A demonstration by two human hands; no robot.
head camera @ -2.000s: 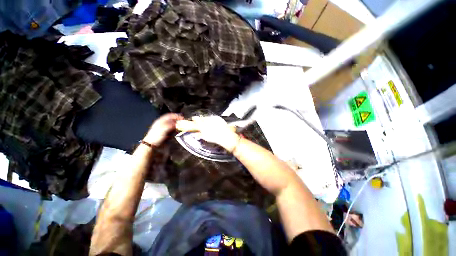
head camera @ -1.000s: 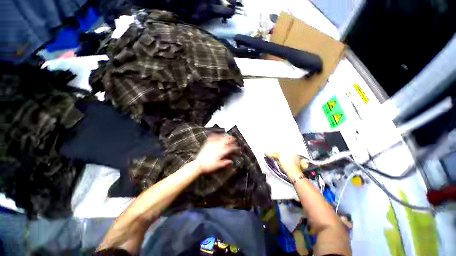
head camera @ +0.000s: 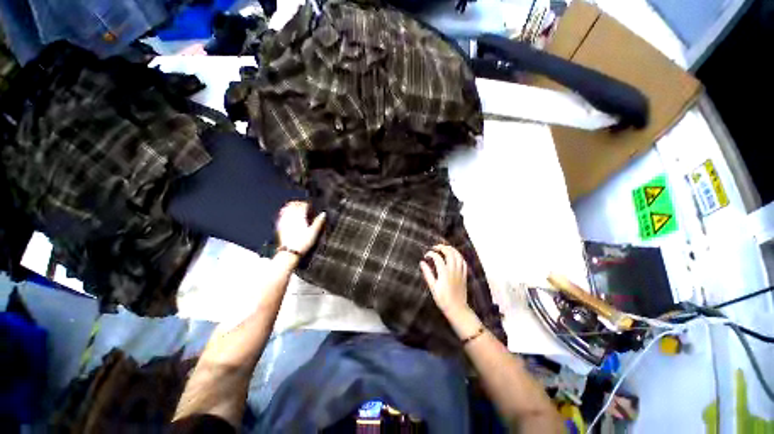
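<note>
A plaid garment piece, dark brown with pale check lines, lies spread in front of me. My left hand is at its left edge, thumb and fingers apart, by the dark padded board; whether it pinches the cloth is unclear. My right hand rests on the right part of the piece with fingers spread. The steam iron with its pale wooden handle stands at the right table edge, away from both hands.
A pile of plaid pieces lies beyond the hands. A second plaid pile hangs at left over the padded board. A thin padded arm and cardboard are at upper right. A dark iron rest is at right.
The iron was in use on the cloth, then moved to the right edge and was let go. My right hand came back onto the cloth, which now lies flatter. My left hand moved to its left edge.
</note>
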